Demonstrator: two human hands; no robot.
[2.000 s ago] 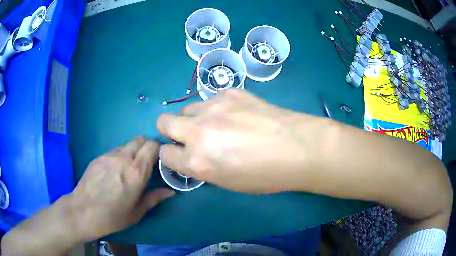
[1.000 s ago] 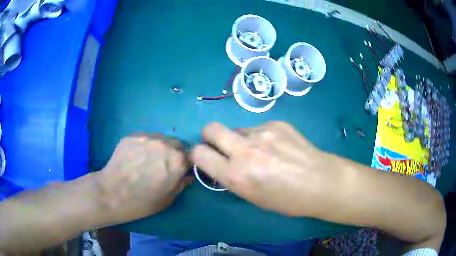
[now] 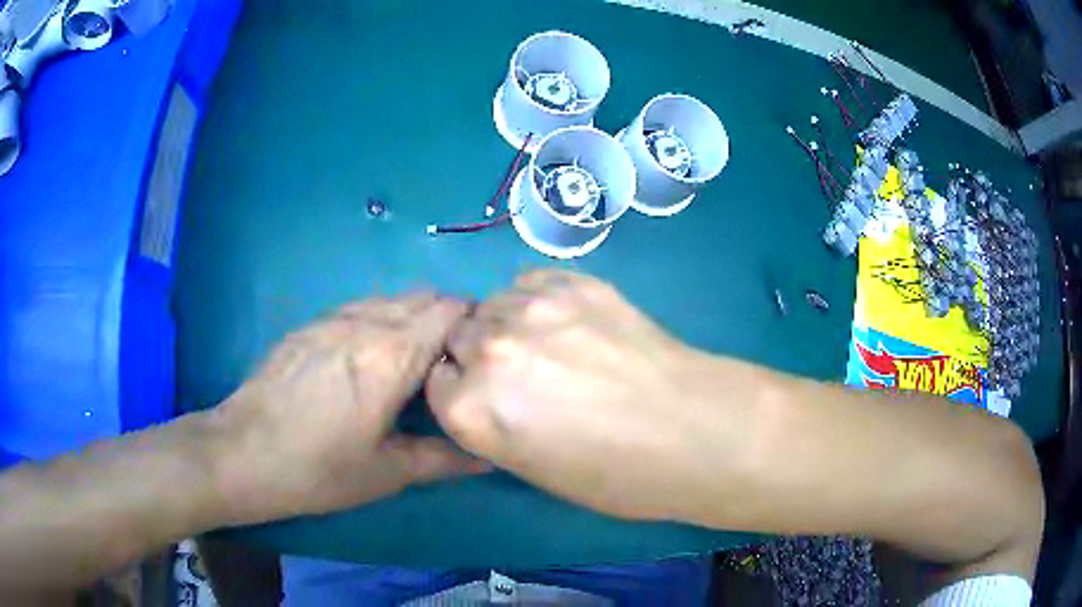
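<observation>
My left hand (image 3: 338, 409) and my right hand (image 3: 558, 391) meet near the front edge of the green bench. Their fingertips come together, and what lies between or under them is hidden; no housing shows there. Three white fan housings (image 3: 572, 190) stand in a group behind my hands, open rims up, with spokes and a round hub inside each. Red and black lead wires (image 3: 472, 225) with small white plugs trail out on their left side.
A blue bin (image 3: 71, 273) with white housings (image 3: 87, 26) is at the left. Grey motors (image 3: 1009, 285) with wires lie on a yellow printed bag (image 3: 890, 296) at the right. Small dark bits (image 3: 376, 208) lie on the green bench (image 3: 297, 142). More motors show below the bench edge.
The white rim seen earlier under my right hand no longer shows. My right fingers have moved against my left hand. The view has shifted, so the whole bench appears displaced.
</observation>
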